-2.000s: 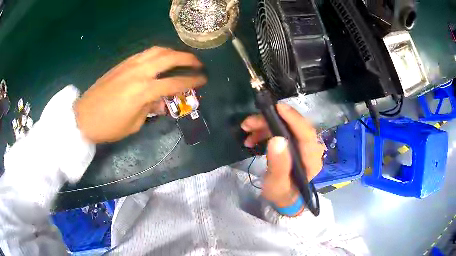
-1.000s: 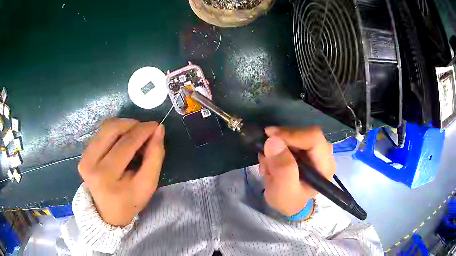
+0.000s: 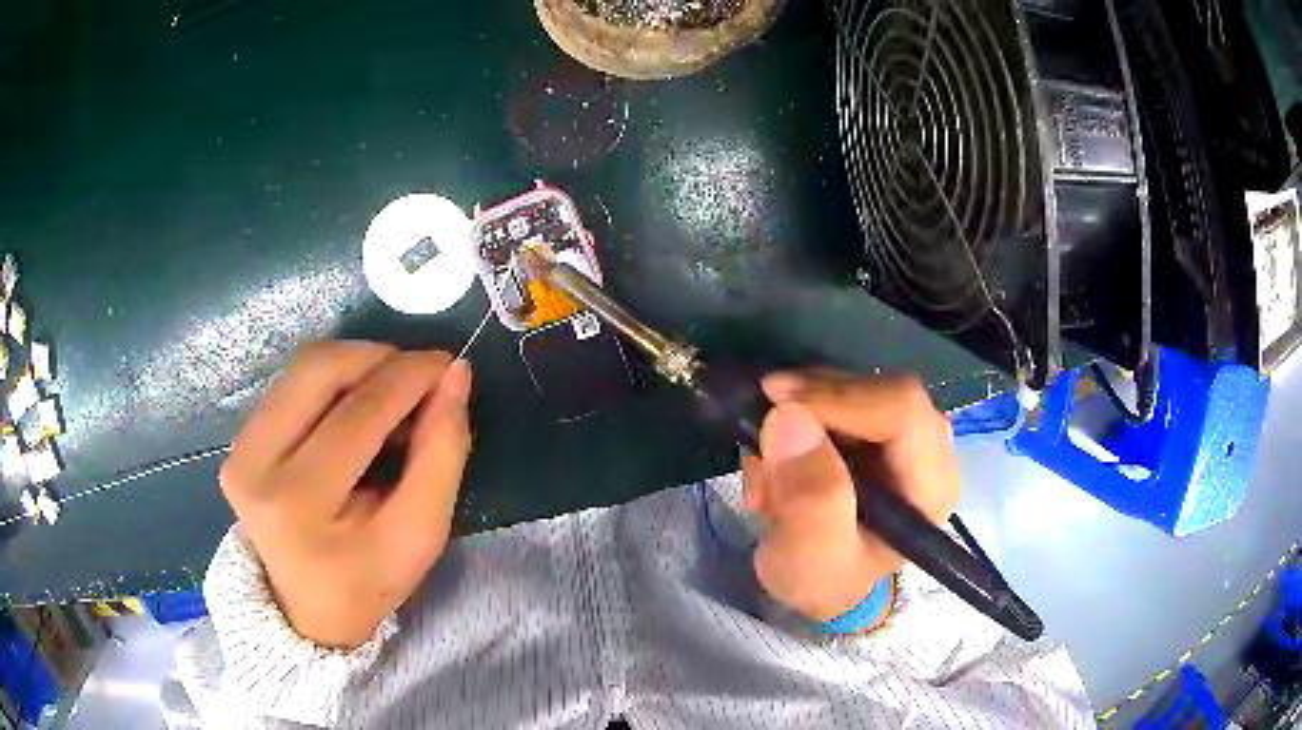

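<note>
A pink-rimmed watch housing (image 3: 497, 228) lies open on the green mat, with its circuit board and an orange flex cable (image 3: 554, 298) showing. A black display screen (image 3: 574, 374) lies just below it. My right hand (image 3: 850, 492) holds the soldering iron (image 3: 921, 539), whose metal tip reaches into the housing over the cable's upper end. My left hand (image 3: 350, 485) pinches thin solder wire (image 3: 471, 340) between thumb and fingertips, its end at the housing's lower left edge. The exact contact of tip and wire is too small to tell.
A round white disc (image 3: 419, 292) touches the housing's left side. A tan tip cleaner bowl (image 3: 660, 54) stands at the top. A black fume fan (image 3: 1092, 171) stands at the right. Small white and yellow components (image 3: 29, 414) lie at far left. A blue stool (image 3: 1214, 442) is beyond the bench edge.
The housing was in my left hand two seconds ago and now lies beside the disc. My left hand now pinches solder wire. The iron has moved from the cleaner bowl onto the housing.
</note>
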